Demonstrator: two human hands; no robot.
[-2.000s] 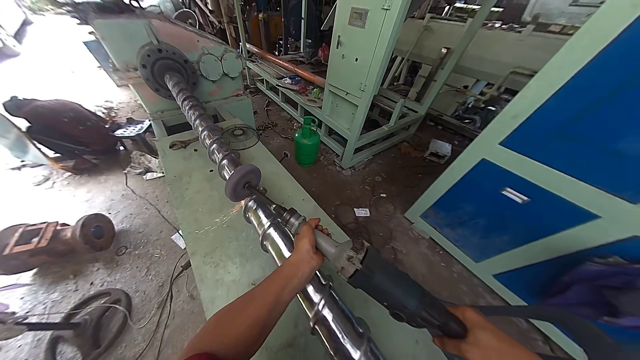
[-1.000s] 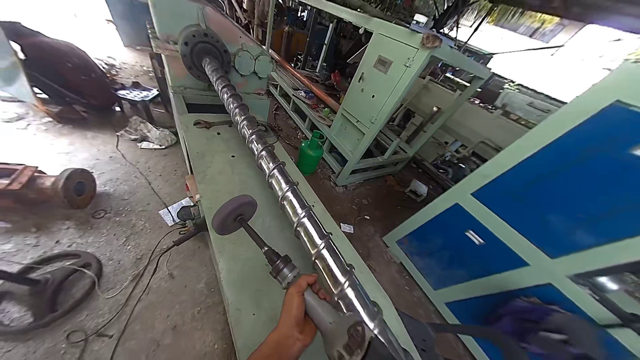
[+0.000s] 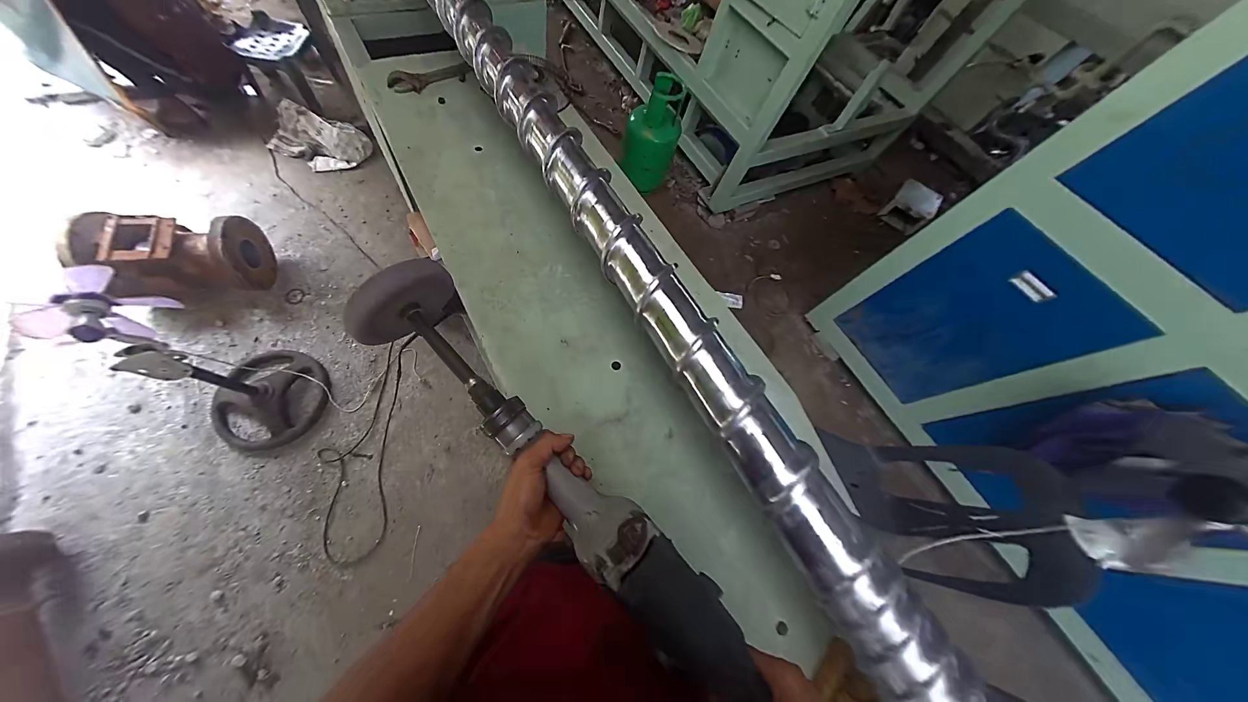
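A long-necked electric grinder (image 3: 604, 531) lies across the lower middle of the view, with my left hand (image 3: 542, 487) wrapped around its grey neck. Its round abrasive wheel (image 3: 400, 300) points up and left, past the left edge of the green machine bed (image 3: 526, 263), apart from the metal. At the bottom edge my right hand (image 3: 785, 675) is partly seen at the rear of the dark grinder body, its fingers mostly hidden. A shiny steel extruder screw (image 3: 673, 322) with spiral flights runs diagonally above the bed, to the right of the grinder.
An adjustable wrench (image 3: 426, 78) lies on the far bed. Left on the floor are a rusty flanged casting (image 3: 180, 255), a fan (image 3: 86, 310), a handwheel (image 3: 271, 400) and loose cables. A green gas cylinder (image 3: 651, 136), a dark plastic chair (image 3: 975, 526) and a blue-panelled cabinet (image 3: 994, 302) stand right.
Two seconds ago the wheel was on the screw with sparks flying. My left hand and the grinder have since come off it to the left side. The view has shifted closer over the bed.
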